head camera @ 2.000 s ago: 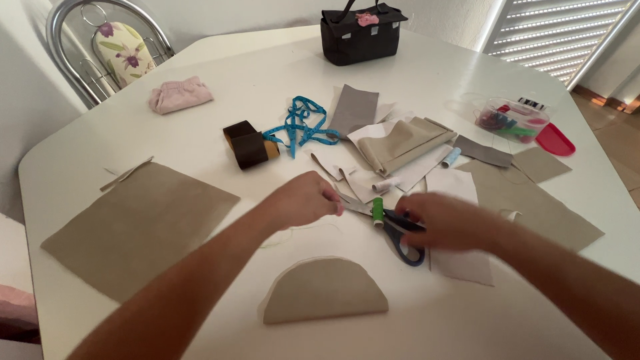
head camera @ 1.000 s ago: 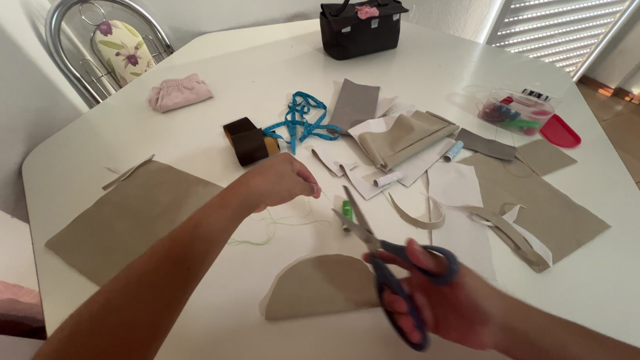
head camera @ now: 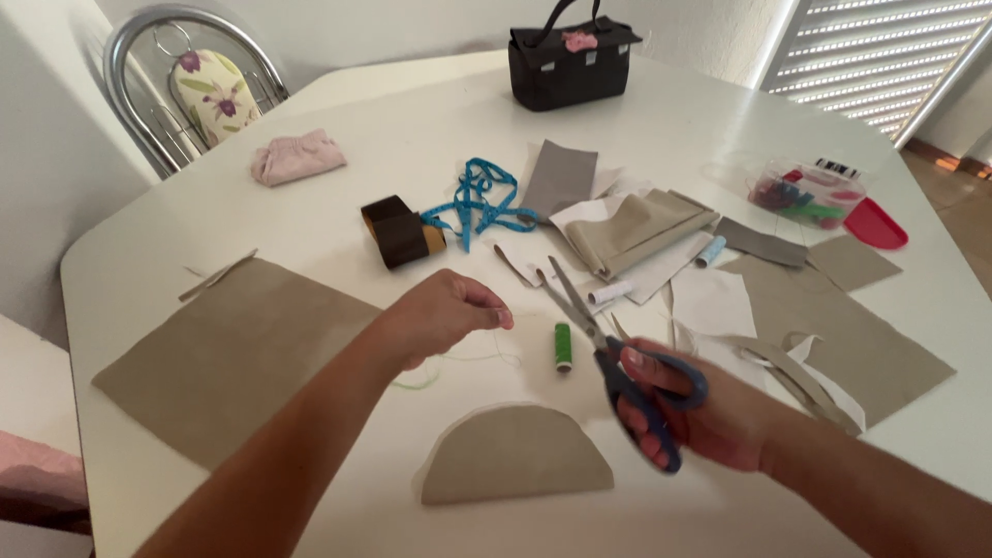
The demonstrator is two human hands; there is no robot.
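My right hand (head camera: 690, 411) holds a pair of scissors (head camera: 595, 339) by dark blue handles, its blades slightly apart and pointing up and away. My left hand (head camera: 449, 318) pinches a fine pale green thread (head camera: 473, 357) between thumb and fingertips; the thread trails loosely on the white table under the hand. Between the hands, a spool of green thread (head camera: 563, 347) lies on the tabletop. Nearer to me is a beige half-circle fabric piece (head camera: 518, 457). A large beige fabric panel (head camera: 240, 356) lies partly behind my left forearm.
Beyond my hands lie a blue measuring tape (head camera: 469, 205), a dark brown roll (head camera: 395, 236), folded beige fabric (head camera: 639, 229), and white (head camera: 611, 292) and light blue (head camera: 711, 252) spools. Fabric scraps (head camera: 852, 341) and a clear plastic box (head camera: 806, 194) are right. A black bag (head camera: 570, 66) stands at the back.
The scissors, close to my left hand and the green spool two seconds ago, have come away to the right. The green spool, upright between my hands earlier, now shows right of my left hand.
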